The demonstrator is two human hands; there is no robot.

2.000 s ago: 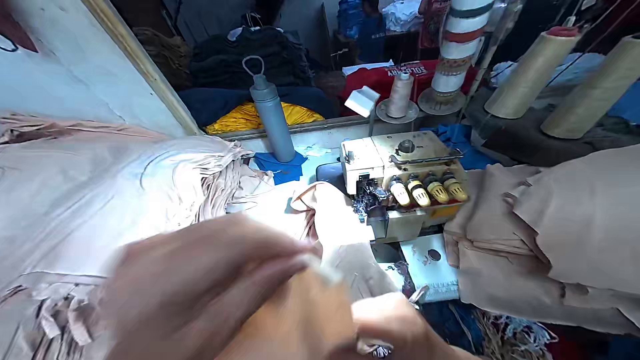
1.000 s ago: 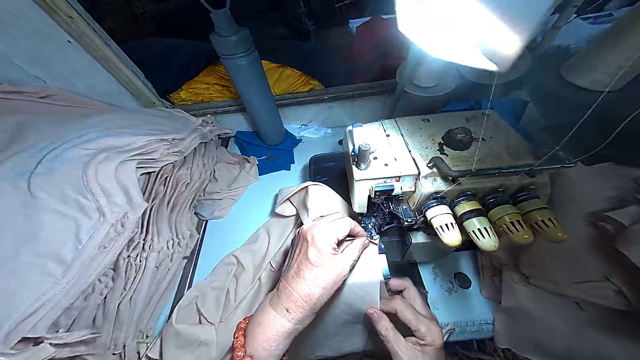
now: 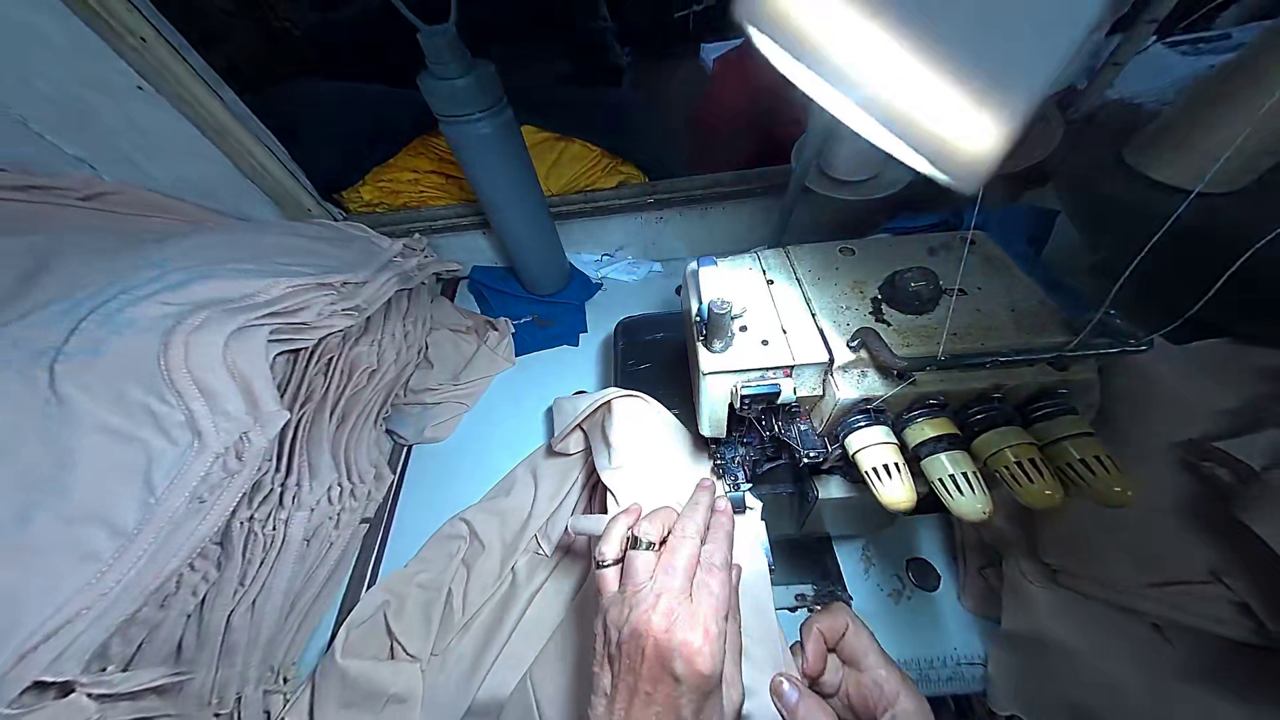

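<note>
Beige fabric lies on the machine table and runs up to the presser foot area of an overlock sewing machine. My left hand, with rings on its fingers, rests flat on this fabric just in front of the foot, fingertips pointing at it. A small pale piece sticks out beside its ring fingers; what it is I cannot tell. Lower right, my right hand has curled fingers at the fabric's right edge; whether it pinches the cloth is not clear. Several cream tension knobs line the machine's front.
A tall stack of beige fabric pieces fills the left. A grey bottle stands on a blue cloth behind. The lit lamp hangs above the machine. More beige fabric lies right, and yellow cloth lies beyond the ledge.
My left hand has gone from bent fingers near the foot to lying flat on the fabric. My right hand has moved slightly down and right. The view has swung closer to the machine since the earliest frame.
</note>
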